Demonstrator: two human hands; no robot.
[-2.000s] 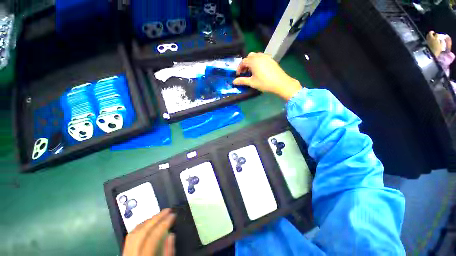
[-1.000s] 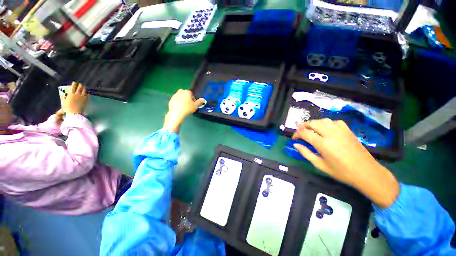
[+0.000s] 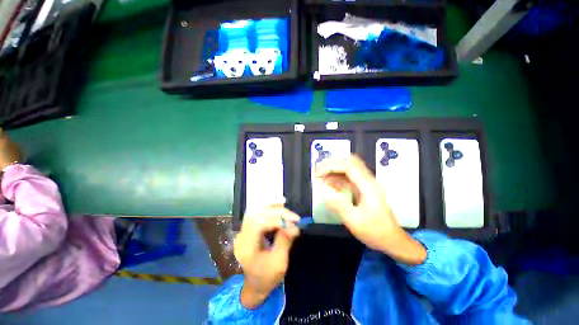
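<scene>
A black phone tray (image 3: 297,136) lies in front of me with several pale green-white phones side by side, dark lens clusters at their upper left corners. My left hand (image 3: 266,247) is at the tray's front left edge, thumb and finger pinching a small blue film piece (image 3: 305,221). My right hand (image 3: 359,200) is over the second phone from the left (image 3: 322,212), its fingers curled near the camera area; blur hides whether it holds anything. The rightmost phone (image 3: 462,184) and the third phone (image 3: 398,190) are uncovered.
A black parts tray (image 3: 171,63) with white-and-blue holed pieces stands behind, beside a second tray (image 3: 447,63) of white scraps and blue film. Blue film sheets (image 3: 368,99) lie before them. A person's pink sleeve (image 3: 32,203) is at left, a metal post (image 3: 489,32) upper right.
The view has turned back over the phone tray. My left hand has come from the parts tray to the phone tray's front edge. My right hand has moved from near the second tray onto the phones.
</scene>
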